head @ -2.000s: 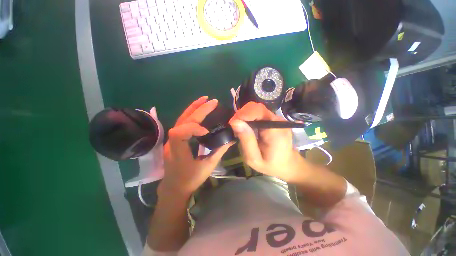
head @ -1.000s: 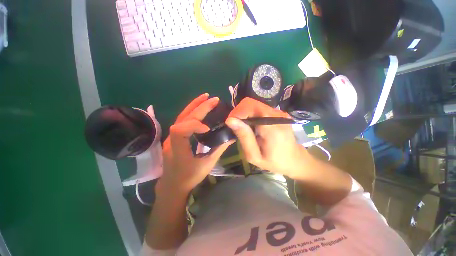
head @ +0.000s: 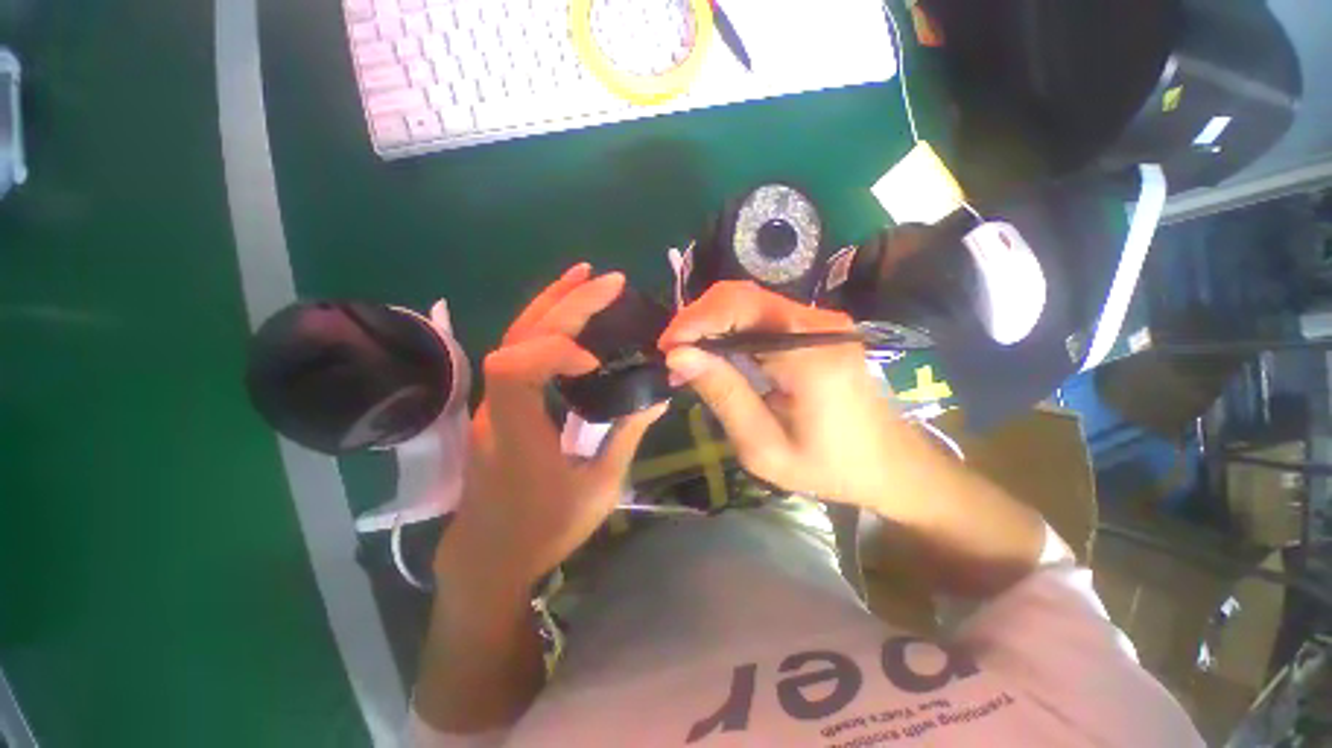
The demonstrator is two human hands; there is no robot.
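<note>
A security camera (head: 617, 373) with a black head stands in front of my chest. My left hand (head: 544, 417) holds its head from the left, fingers behind and thumb at the front. My right hand (head: 774, 387) holds a thin dark adjusting tool (head: 804, 339) like a pen, its fingertips against the right side of the head. The tool's inner end is hidden by my fingers. Another security camera (head: 358, 377) stands to the left. One with a grey lens ring (head: 776, 234) stands behind my right hand, and another dark one (head: 894, 273) stands right of it.
A keyboard (head: 497, 73) lies at the back with a yellow tape roll (head: 643, 44) and a pen (head: 729, 32) on it. A white mouse (head: 1007, 284) and a sticky note (head: 917, 184) are at right. A large black bulk (head: 1052, 88) stands behind; a cardboard box (head: 1059, 475) is below.
The outer end of the tool has risen slightly and my right wrist has turned a little. My left hand has shifted slightly and still holds the camera head.
</note>
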